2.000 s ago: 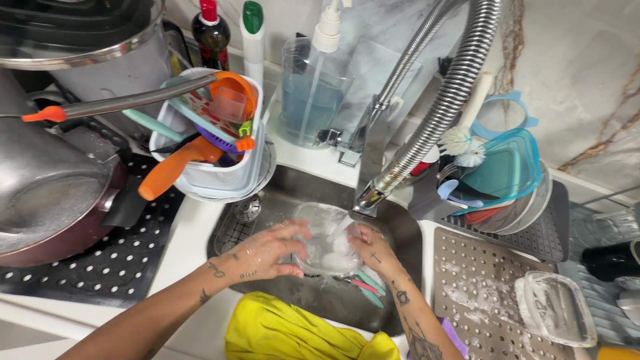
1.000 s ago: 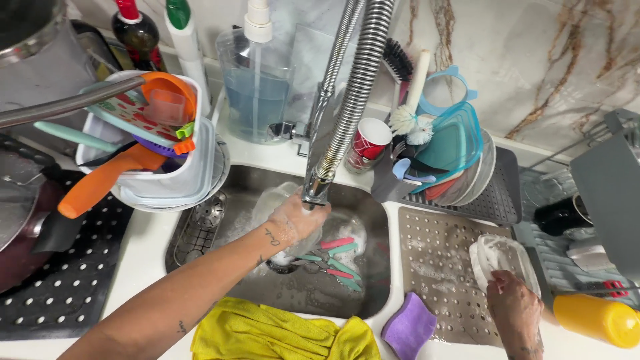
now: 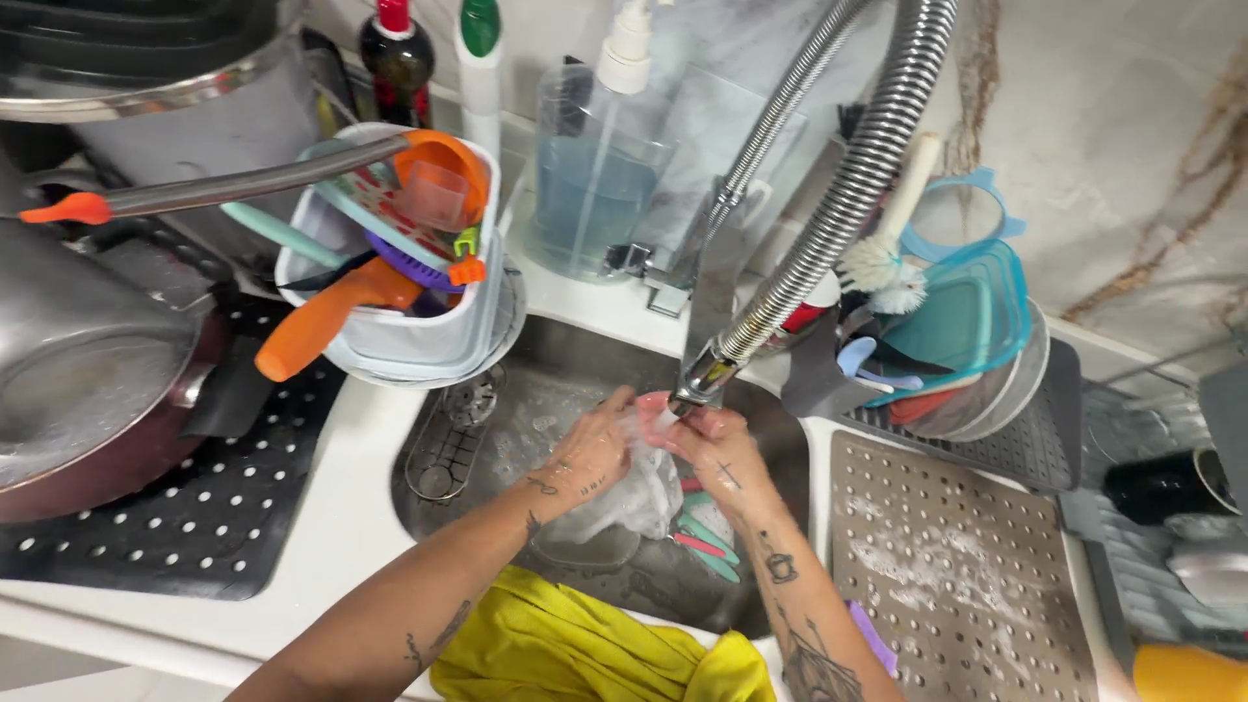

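Both hands are under the spring-hose faucet (image 3: 704,375), over the steel sink (image 3: 760,575). My left hand (image 3: 597,444) and my right hand (image 3: 712,444) meet at a wet, see-through item, seemingly plastic, with fingers curled at its edge; water and glare blur its shape. White suds and water (image 3: 624,502) spread below them. Pink and mint-green utensils (image 3: 707,541) lie in the sink, right of the suds, partly hidden by my right hand. A wire caddy (image 3: 444,463) sits along the sink's left side. The yellow cloth (image 3: 595,643) drapes over the front edge.
A white tub (image 3: 409,341) of utensils stands behind left, near a soap dispenser (image 3: 595,185). A pan (image 3: 107,419) rests on the black mat (image 3: 244,526). Right are a sudsy perforated mat (image 3: 955,565), a purple cloth (image 3: 873,634), a teal container (image 3: 965,312) and a dish brush (image 3: 902,224).
My right hand has moved from the perforated mat back to the sink. The clear container it touched there no longer shows on the mat. Both hands are now together under the faucet.
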